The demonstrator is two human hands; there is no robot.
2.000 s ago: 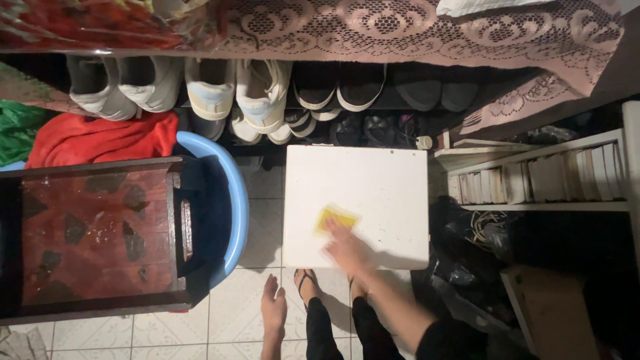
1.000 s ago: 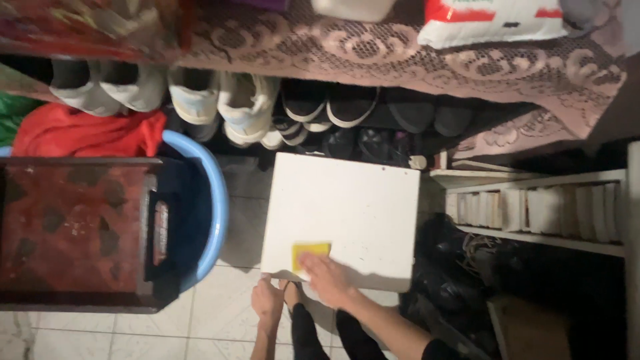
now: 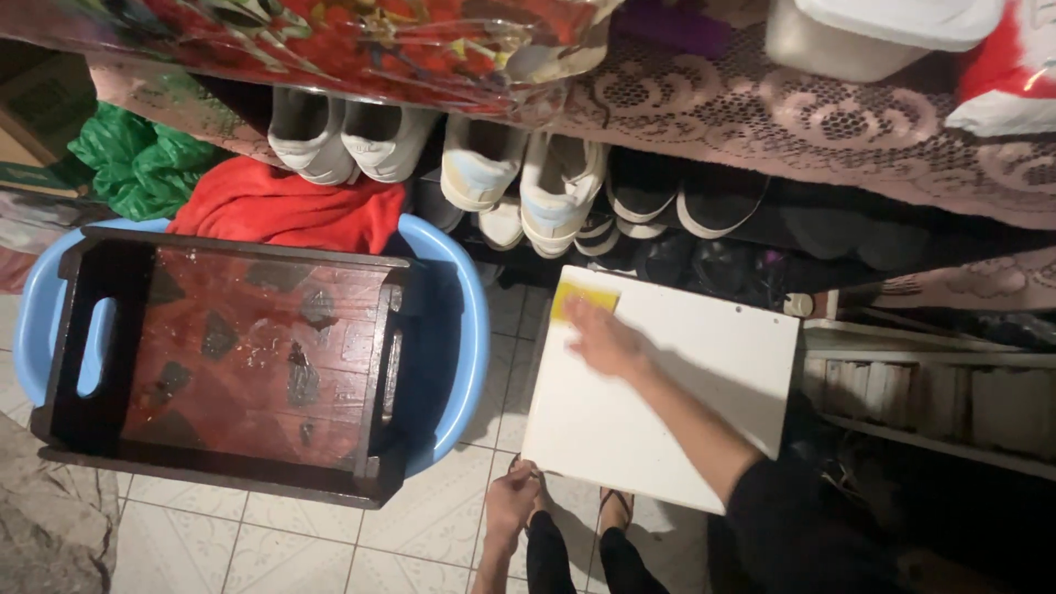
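A white board with a flat square top (image 3: 660, 388) lies in front of me, above my feet. My right hand (image 3: 598, 334) presses a yellow cloth or sponge (image 3: 584, 302) on its far left corner, fingers spread over it; the hand is a little blurred. My left hand (image 3: 513, 499) is at the near left corner of the board, its fingers curled at the edge. Whether the fingertips pinch that edge is hard to tell.
A dark wooden tray (image 3: 210, 474) rests across a blue plastic tub (image 3: 470, 330) at left, beside a red cloth (image 3: 289, 206). Shoes (image 3: 561, 194) line a rack beyond, under a lace cloth (image 3: 742, 107). A shelf with books (image 3: 891, 392) stands at right.
My right hand has moved with the yellow piece from the board's near edge to its far left corner. My left hand, off the board two seconds ago, is now at its near corner. The view has shifted left.
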